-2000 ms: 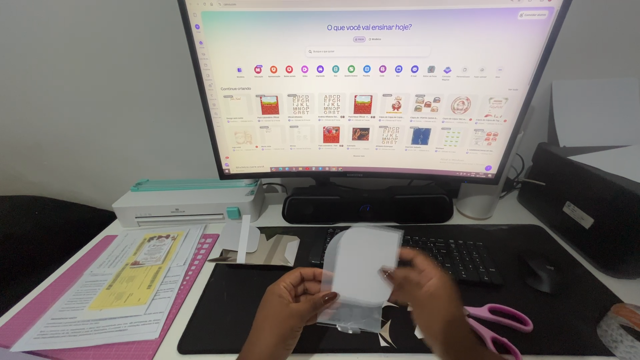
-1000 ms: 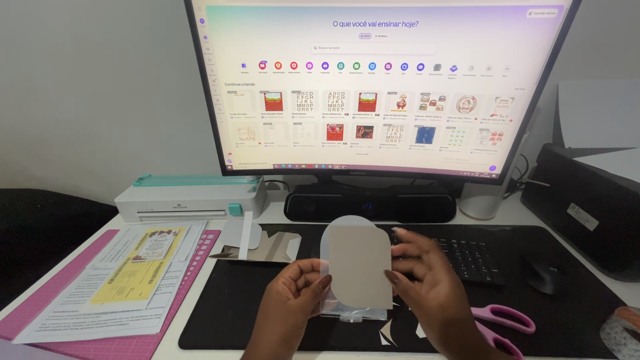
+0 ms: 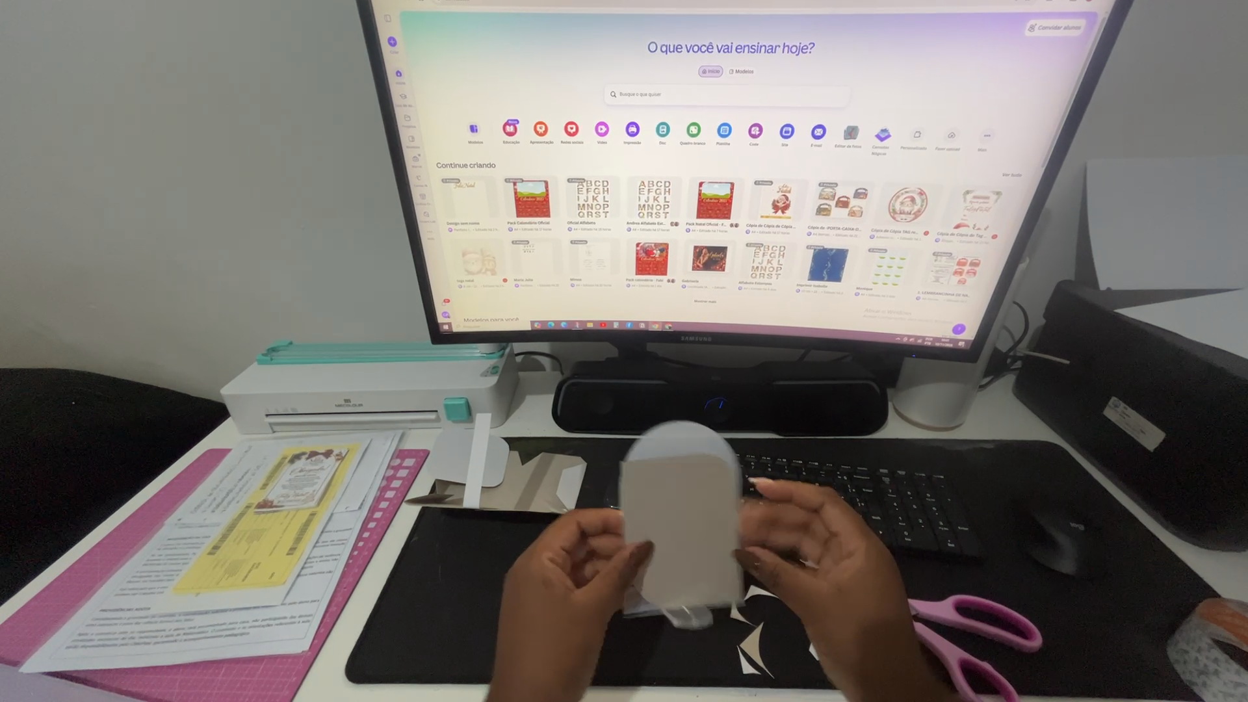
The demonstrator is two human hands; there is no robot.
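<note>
A beige card piece with rounded upper corners stands upright between my hands, and a whitish rounded-top piece shows behind its upper edge. My left hand pinches the left side with thumb and fingers. On the right side, my right hand grips the edge, its index finger raised. Below the card, part of a clear plastic piece shows. Small paper offcuts lie on the black desk mat. Pink-handled scissors rest beside my right wrist, their blades hidden.
Behind stand a monitor, a black speaker bar and a white laminator. A keyboard, mouse and tape roll are on the right. Papers cover a pink cutting mat; folded card lies nearby.
Two seconds ago the white piece faced me and the right hand was blurred in motion. Now the beige card is in front, lower against the white piece than one second ago.
</note>
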